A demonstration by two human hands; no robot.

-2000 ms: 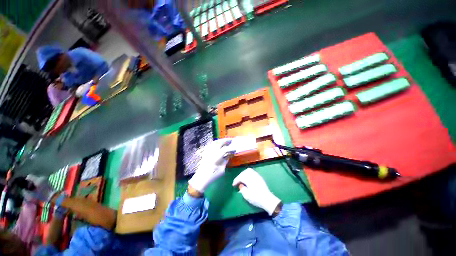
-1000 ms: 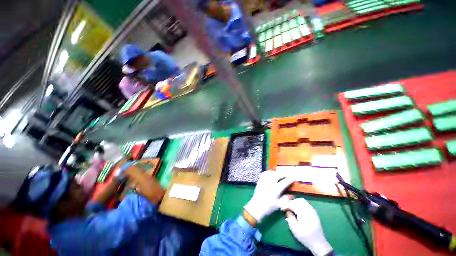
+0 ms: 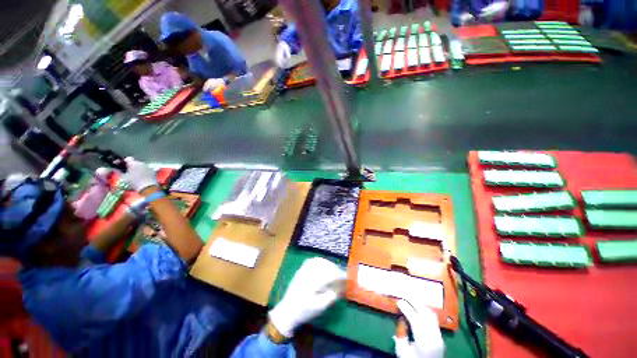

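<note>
The orange-brown fixture lies on the green mat with three long recesses. A white strip lies in its nearest recess; the other two hold no strip. My left hand, in a white glove, is at the fixture's near left corner, blurred; what its fingertips hold, if anything, cannot be told. My right hand, gloved, is at the fixture's near edge with fingers curled; its fingertips are partly hidden. A black electric screwdriver lies right of the fixture, partly on the red sheet, untouched.
The black screw tray is left of the fixture. Cardboard holds silvery metal strips and a white strip. Green-edged units sit on the red sheet. A metal upright stands behind. A person in blue works at left.
The white strip now lies in the nearest recess. My hands have moved apart, the left to the fixture's left corner, the right along its near edge. The camera view has shifted left.
</note>
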